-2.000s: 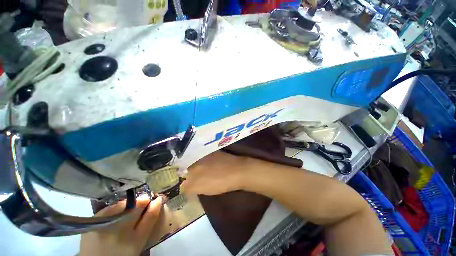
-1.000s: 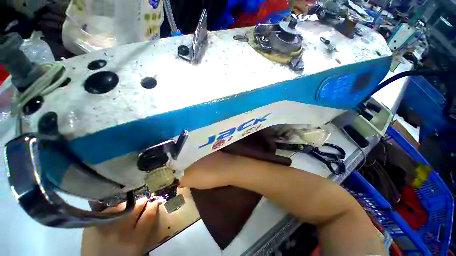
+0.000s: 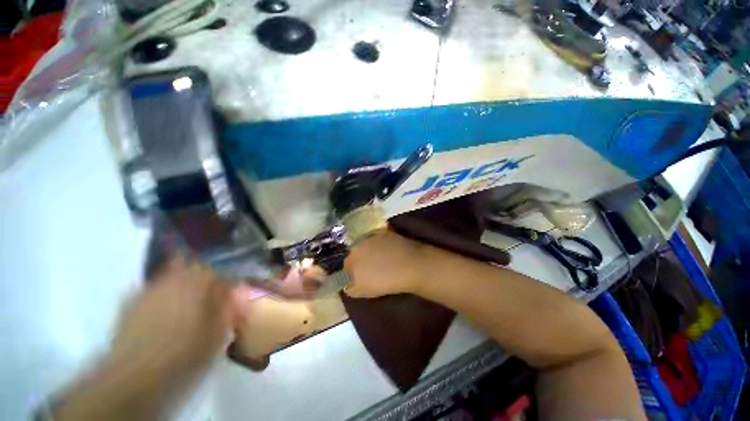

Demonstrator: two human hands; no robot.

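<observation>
The white and blue sewing machine [image 3: 493, 131] crosses the view, with a chrome guard at its left end. My right hand [image 3: 380, 265] is beside the lit needle area, over dark brown cloth [image 3: 400, 333]; its fingertips are hidden behind the machine's parts. The cloth passes under the machine arm and ends in a point toward the table's front edge. My left hand [image 3: 177, 312] is blurred, left of the needle and partly behind the guard; whether it holds anything is unclear. Dark brown material also shows behind the guard.
Black shears [image 3: 571, 256] lie on the white table right of my forearm. A cream tool tray [image 3: 658, 215] stands at the right. A blue crate [image 3: 613, 316] with brown, red and yellow cloth stands below the table's front edge, which carries a scale.
My left hand has moved left, away from the needle area. My right hand remains beside the needle. The view has shifted, so the machine sits higher and further right.
</observation>
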